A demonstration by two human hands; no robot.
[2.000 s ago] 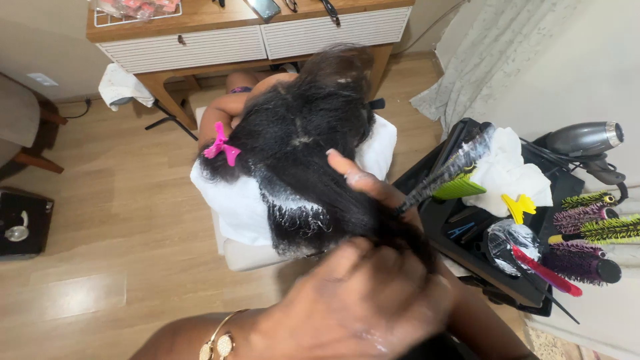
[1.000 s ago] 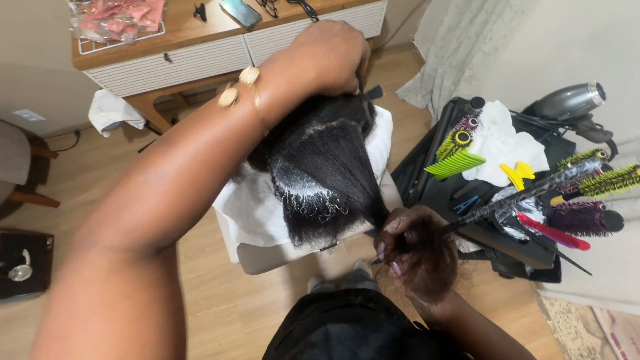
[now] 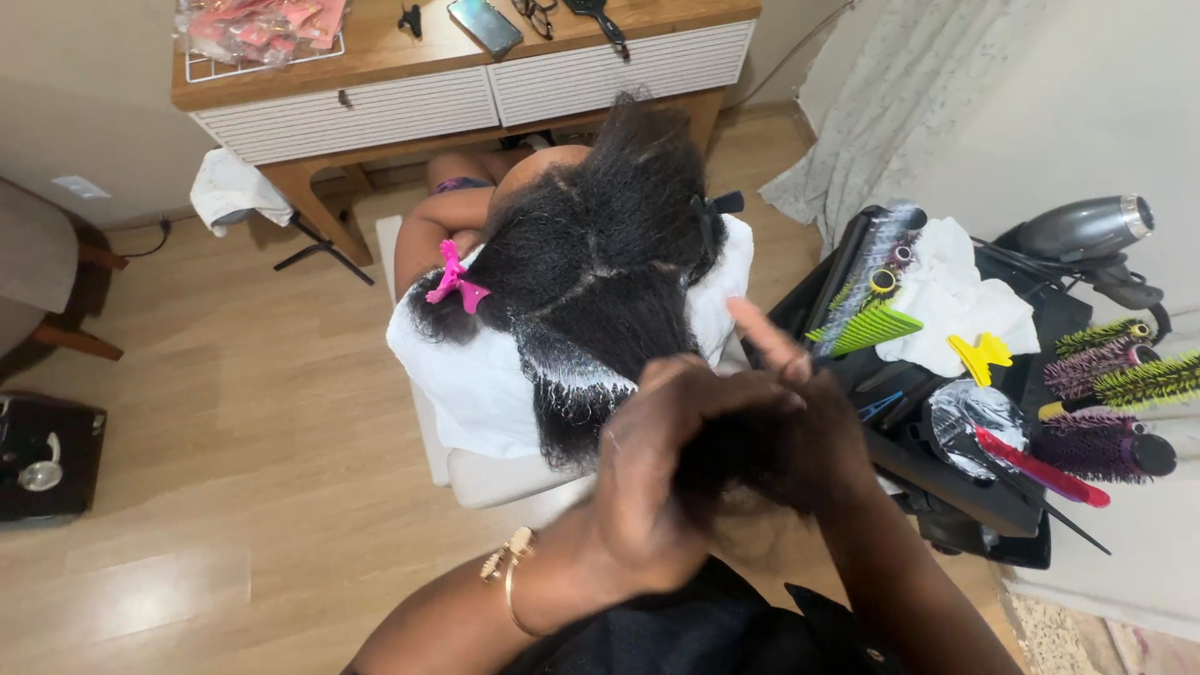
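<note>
A seated person's dark hair (image 3: 600, 253) is parted into sections over a white towel (image 3: 459, 384). My left hand (image 3: 656, 469), with a gold bracelet at the wrist, is closed around a gathered section at the back. My right hand (image 3: 806, 422) grips the same section, one finger stretched out toward the towel. Both hands are blurred, and the hair between them partly hides the fingers. A pink claw clip (image 3: 457, 281) holds hair at the left side of the head, and a black clip (image 3: 714, 206) is at the right side. White cream coats a lower band of hair (image 3: 567, 366).
On the right a black trolley (image 3: 984, 511) carries a foil-covered bowl (image 3: 975, 422), a red tail comb (image 3: 1041, 469), a yellow claw clip (image 3: 980, 356), a green comb (image 3: 867, 328), round brushes (image 3: 1106, 450) and a hair dryer (image 3: 1078, 230). A wooden dressing table (image 3: 412, 56) stands ahead.
The arm with the bracelet has drawn back from over the head, uncovering the pink clip, and both hands now meet at the gathered hair. The foil-like strip one hand held now lies at the trolley.
</note>
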